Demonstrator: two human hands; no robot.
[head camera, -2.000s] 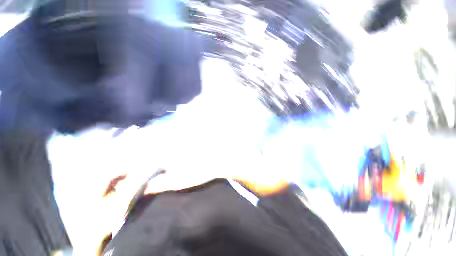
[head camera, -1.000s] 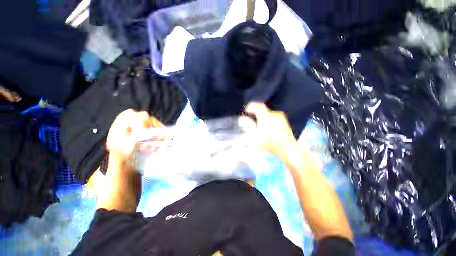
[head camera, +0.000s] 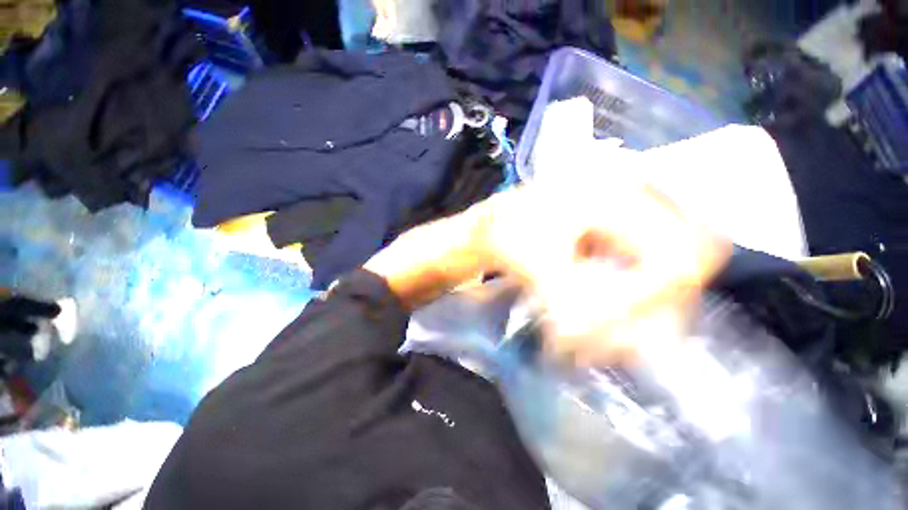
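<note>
My left hand (head camera: 637, 284) reaches across to the right and is blurred and overexposed; its finger shape and grip cannot be made out. Clear, glossy plastic film (head camera: 747, 398), seemingly a garment poly bag, spreads blurred below and right of the hand. A dark garment (head camera: 752, 269) lies partly behind the hand and film, beside the pale round end of the hanging post (head camera: 841, 266). A black hanger hook (head camera: 881, 294) shows at the post end. No separate right hand or right arm can be made out.
Dark jackets (head camera: 289, 125) lie at the upper left on a yellowish-edged board. A pale lilac basket (head camera: 558, 100) holds a bright white sheet (head camera: 727, 179). Blue crates (head camera: 209, 90) stand at the upper left. A white bundle (head camera: 90, 463) lies at the lower left.
The view has turned, so the basket and post now appear farther right. My left arm has swung across to the right. My right hand, visible earlier, is no longer distinguishable. The film is now at lower right.
</note>
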